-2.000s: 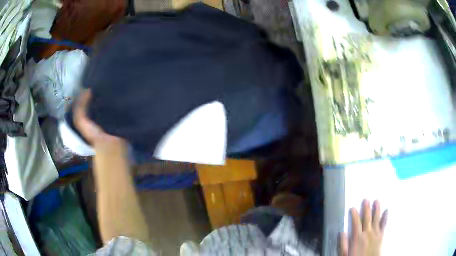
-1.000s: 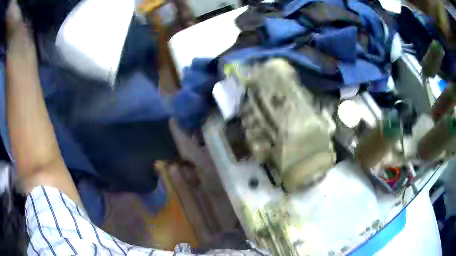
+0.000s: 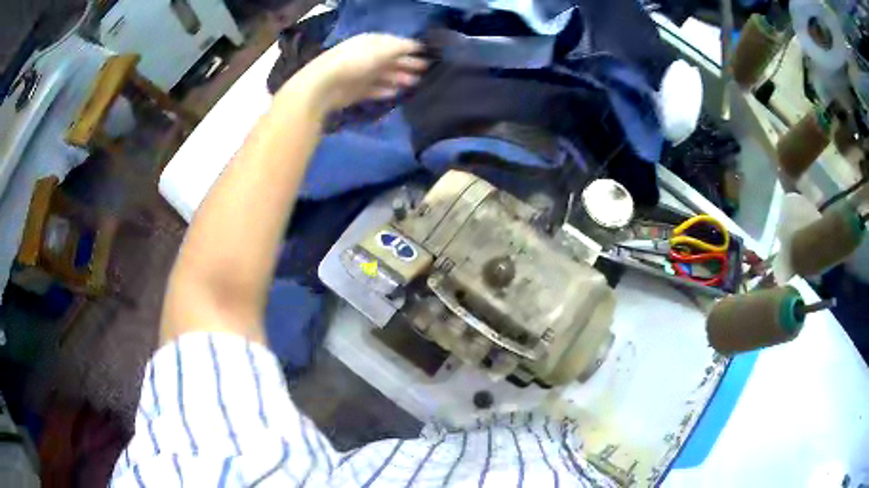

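My left hand is at the top left of the view, reaching over a heap of navy, dark and mid-blue garments. Its fingers are bent down at the dark cloth; whether they grip it cannot be told. The cloth lies behind a beige sewing machine and hangs over the left edge of its table. A white rounded piece is at the heap's right side. My right hand is out of view.
Scissors with yellow and red handles lie in a tray right of the machine. Brown thread cones stand at the right. Wooden stools are at the left above the floor.
The view has swung left. My left arm has moved from the hanging garment at the far left to over the heap behind the machine. The large white pad there is out of view.
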